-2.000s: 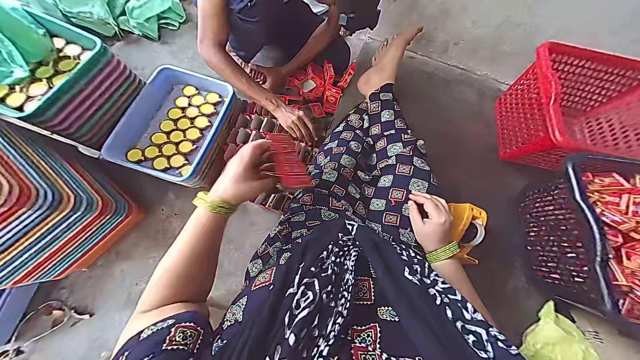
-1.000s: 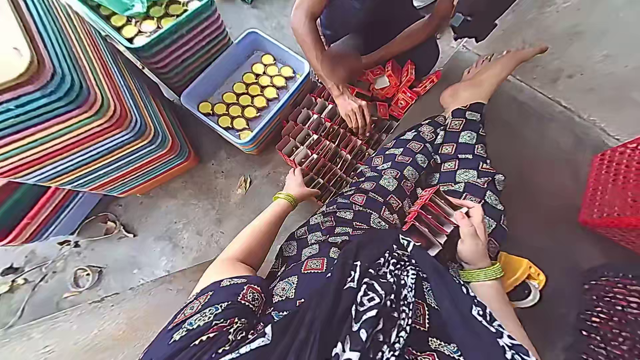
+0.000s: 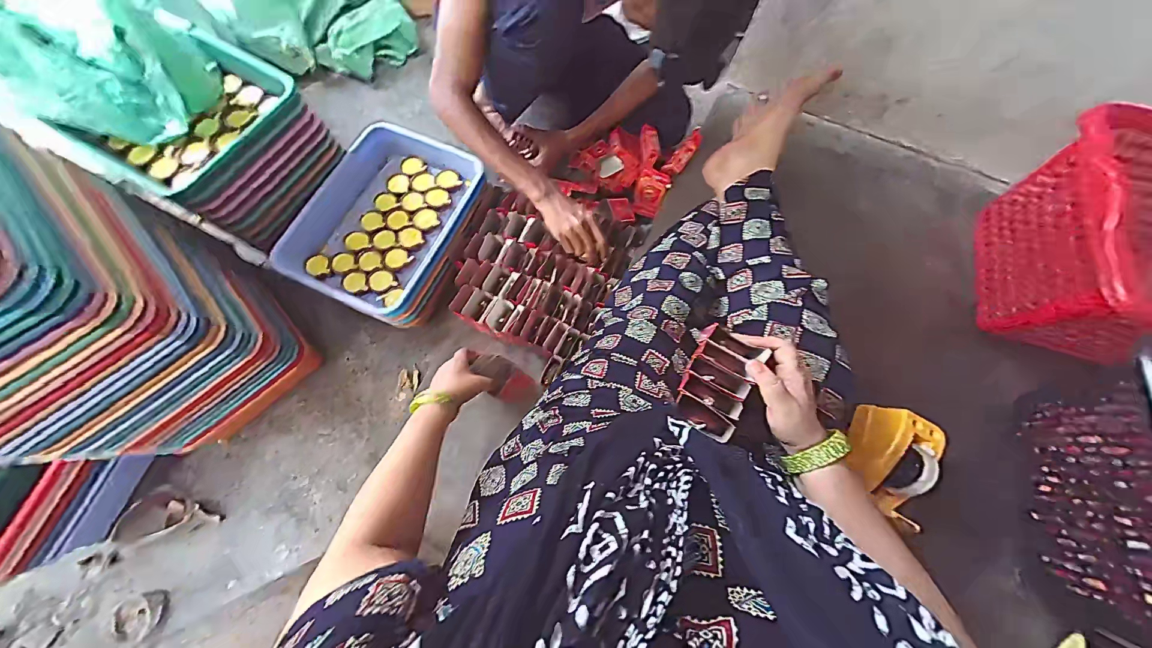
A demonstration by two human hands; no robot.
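Note:
My left hand (image 3: 463, 378) grips a small red and brown cardboard box (image 3: 506, 378), blurred, just below the near left corner of a block of upright open boxes (image 3: 531, 283) on the floor. In my right hand (image 3: 783, 387) is a row of several open red boxes (image 3: 715, 382), side by side over my lap. Beyond the block, a co-worker's hand (image 3: 573, 225) reaches into its far part. Loose red boxes (image 3: 630, 162) lie in a heap beside that person.
A blue tray (image 3: 292, 243) of round yellow-topped pieces stands left, by stacked coloured trays (image 3: 180, 360) and a green tray (image 3: 286, 90). Right are a red plastic basket (image 3: 1035, 243), a dark basket (image 3: 1089, 495) and a yellow tape dispenser (image 3: 877, 445).
My left hand has moved away from the near edge of the box block and now holds a box. My right hand, empty two seconds ago, still holds the row seen one second ago.

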